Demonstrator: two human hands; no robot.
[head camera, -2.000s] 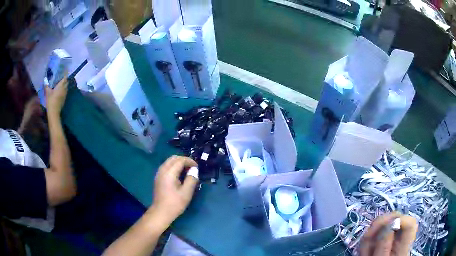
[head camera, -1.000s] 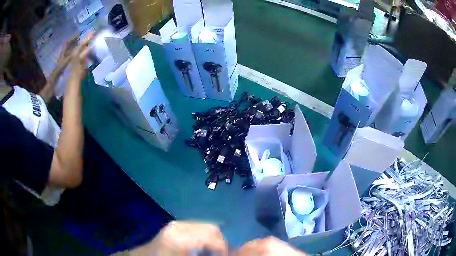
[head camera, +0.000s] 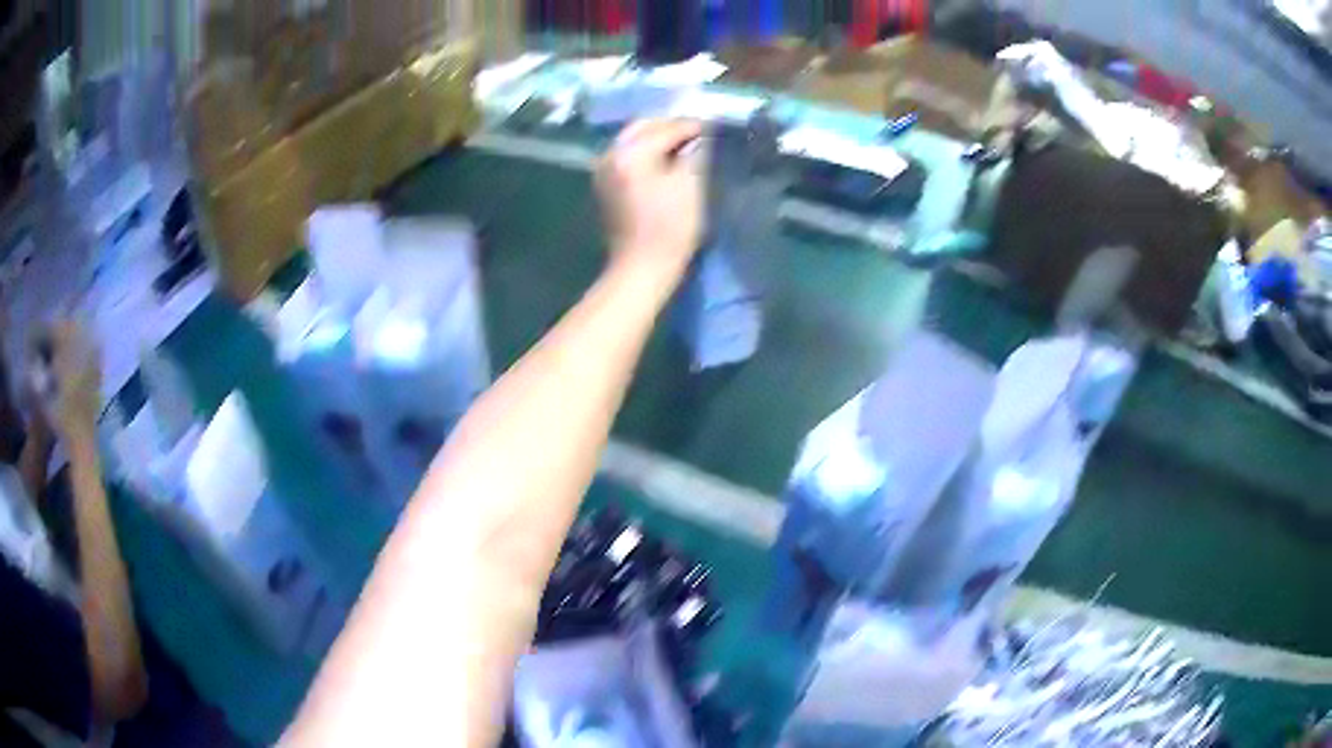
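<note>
The picture is blurred. My left hand (head camera: 657, 190) reaches far forward over the dark green belt, its fingers closed at the upper edge of a pale blue and grey retail box (head camera: 726, 314). My right hand is not in view. The black cable pile (head camera: 621, 570) lies below my forearm, partly hidden by it. An open box (head camera: 599, 694) stands in front of the pile, cut off by the bottom edge.
Two open boxes (head camera: 395, 344) stand at left beyond my forearm, another (head camera: 241, 504) nearer the neighbouring worker's arm (head camera: 102, 570). More open boxes (head camera: 847, 475) stand right of centre. White strips (head camera: 1088, 687) lie at lower right. A brown carton (head camera: 329, 176) is at upper left.
The view has tilted up and swung right. My left hand has gone from the bottom edge to far forward and taken hold of a box at the belt. My right hand has left the picture.
</note>
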